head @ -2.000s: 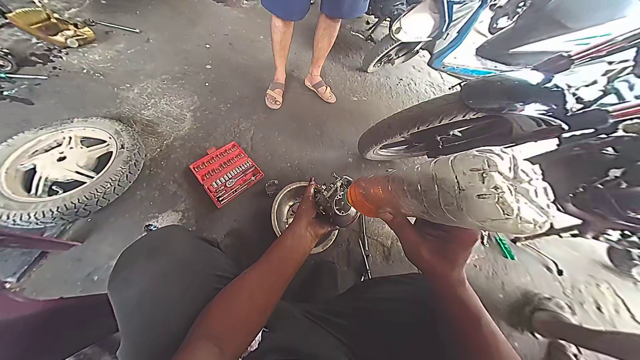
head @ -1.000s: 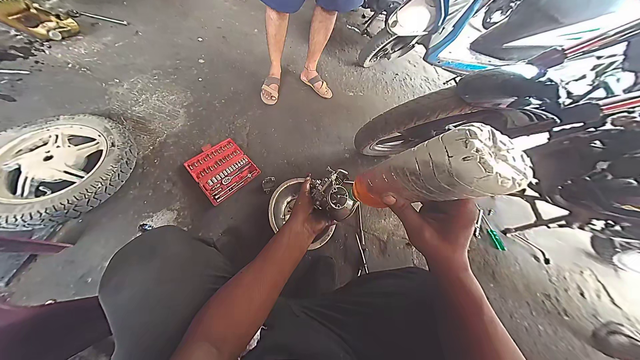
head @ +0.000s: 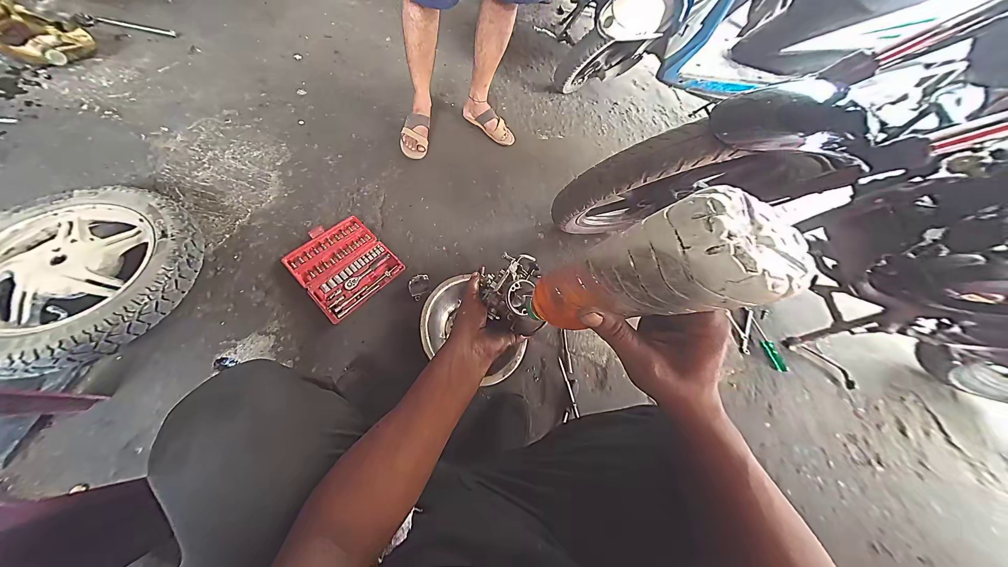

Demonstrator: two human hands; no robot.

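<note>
My left hand [head: 478, 327] grips a carburetor [head: 512, 290] above a round metal bowl [head: 435, 319] on the floor. A large plastic bottle [head: 669, 264] lies tilted in my right hand [head: 669, 346], its neck down toward the carburetor. Orange liquid has gathered at the bottle's neck end, where a green cap or ring shows against the carburetor's round opening. Whether liquid is flowing out cannot be told. My right thumb lies along the bottle's underside; most of the fingers are hidden behind it. The bowl is partly covered by my left hand and forearm.
An open red socket set [head: 342, 268] lies left of the bowl. Farther left is a wheel with a tire [head: 169, 268]. A person in sandals [head: 415, 135] stands ahead. Motorcycles fill the right side, one front tire [head: 630, 177] near the bottle. A green-handled tool [head: 772, 356] lies at right.
The bottle's base has swung a little downward and toward me between the oldest frame and the middle one, and its neck remains at the carburetor. Both hands keep their hold.
</note>
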